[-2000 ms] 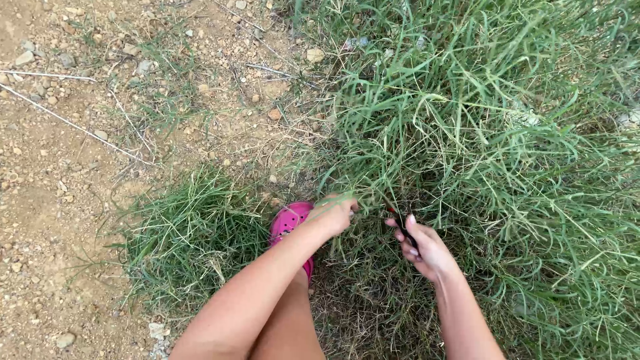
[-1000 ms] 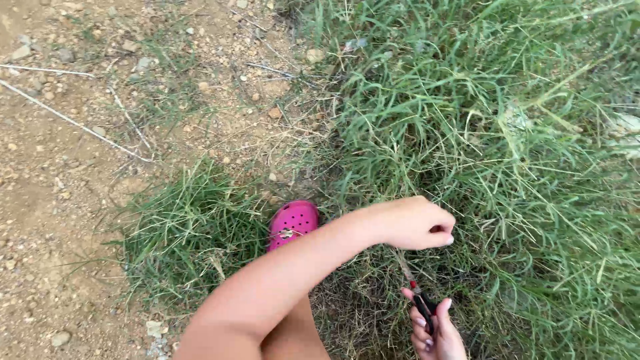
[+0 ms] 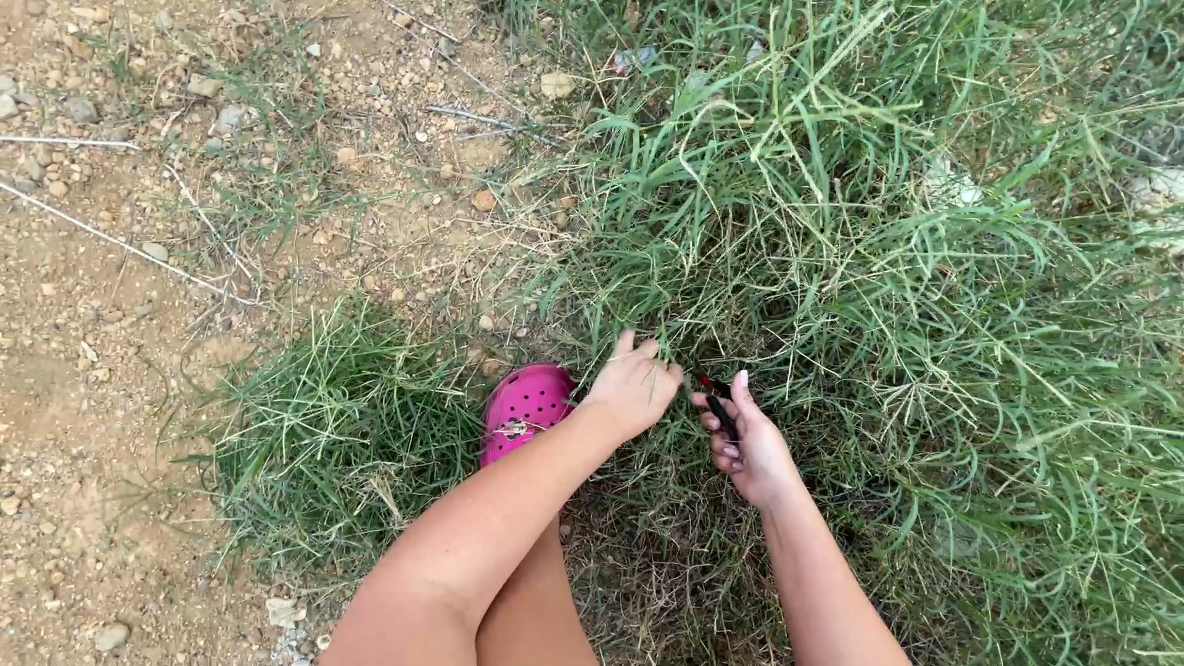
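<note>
My left hand (image 3: 638,384) is at the near edge of the tall green grass (image 3: 740,231), its fingers curled around some grass blades just right of the pink clog. To its right, my right hand (image 3: 749,439) holds a black-handled cutting tool (image 3: 722,416), probably pruning shears, with a small red part near the pivot. The tool points up and left toward the fingers of my left hand. Its blades are mostly hidden in the grass. Left of the clog lies a heap of green grass (image 3: 342,444).
A pink perforated clog (image 3: 529,407) is on my foot, between the heap and the standing grass. Bare stony soil (image 3: 111,370) spreads at the left with dry stalks (image 3: 120,242). Pale stones (image 3: 953,183) show among the grass at the right.
My left hand has moved back left and is down in the grass by the clog; a second ago it was above the tool. My right hand with the tool has moved up and left.
</note>
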